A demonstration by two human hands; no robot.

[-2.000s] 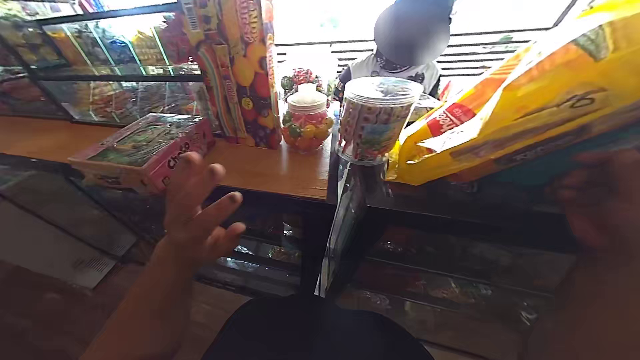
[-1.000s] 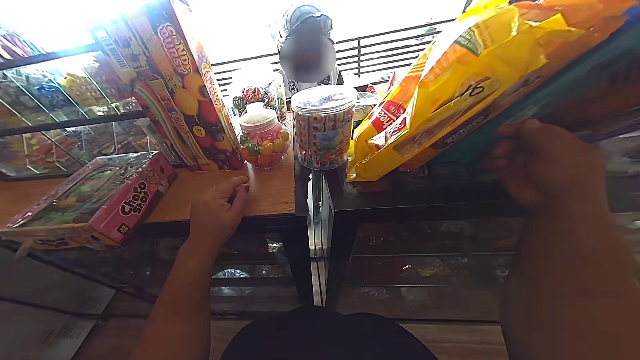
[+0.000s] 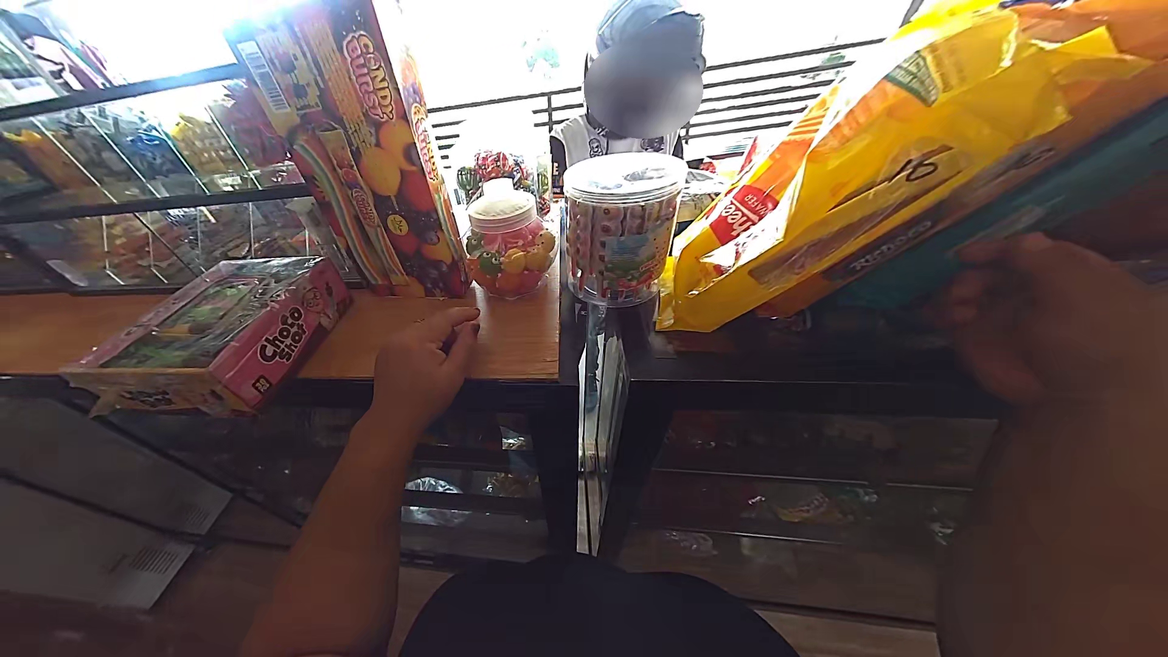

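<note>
My left hand (image 3: 425,363) rests on the front edge of the wooden counter (image 3: 511,345), fingers bent, holding nothing visible. Beyond its fingertips stands a small round jar of colourful candies with a white lid (image 3: 511,245). A pink Choco Shot box (image 3: 219,333) lies left of the hand. My right hand (image 3: 1022,315) is at the teal package (image 3: 922,251) beside the yellow wafer packs (image 3: 849,155); whether its fingers grip the package is unclear. Between the hands a clear plastic tub with a lid (image 3: 623,233) stands upright where the wooden and dark counters meet.
A tall Candy Burst box (image 3: 388,155) leans behind the Choco Shot box. Clear candy bins (image 3: 173,228) fill the shelf at left. A person (image 3: 639,100) is beyond the counter, by horizontal railings. Glass-fronted shelves with packets (image 3: 808,502) lie below the dark counter (image 3: 803,365).
My left hand was raised with its fingers spread two seconds ago; it has come down onto the wooden counter's edge. The view has shifted.
</note>
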